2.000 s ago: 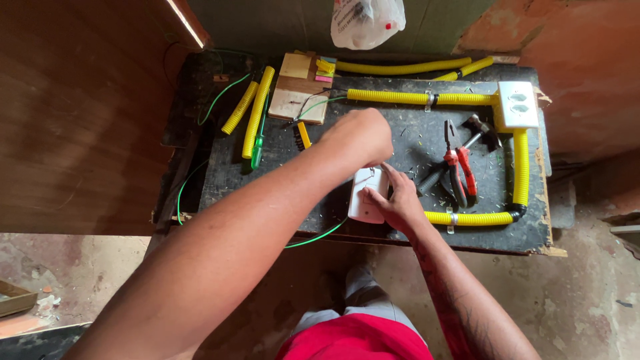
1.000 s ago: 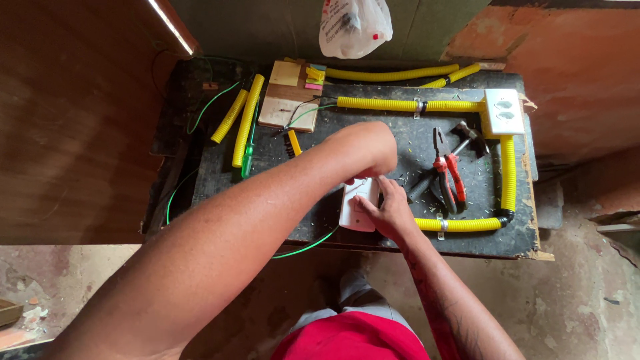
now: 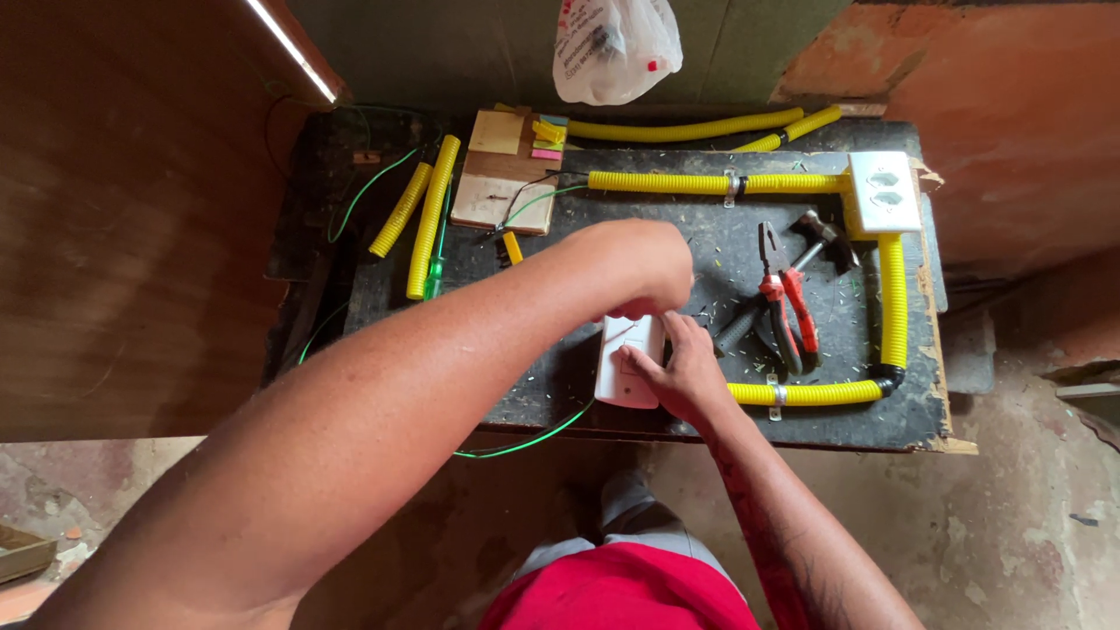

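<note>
A white switch plate (image 3: 626,385) lies at the front edge of the black work board (image 3: 560,289). My right hand (image 3: 691,367) steadies it, thumb on its face and fingers along its right and far edges. Bent at the wrist, my left hand (image 3: 652,267) is curled over the plate's far end; its fingertips and anything between them are hidden. A thin dark line crosses the plate's upper part, too unclear to name. Green wire (image 3: 542,436) runs from beside the plate's lower left corner. Yellow corrugated conduit (image 3: 809,394) emerges to the right of my right hand.
Pliers with red and black handles (image 3: 787,306) and a hammer (image 3: 822,241) lie right of my hands. A white socket plate (image 3: 885,192) tops the conduit corner. Left are loose conduit pieces (image 3: 433,219), a green-handled screwdriver (image 3: 434,278) and a wooden block (image 3: 503,201). A plastic bag (image 3: 612,48) hangs behind.
</note>
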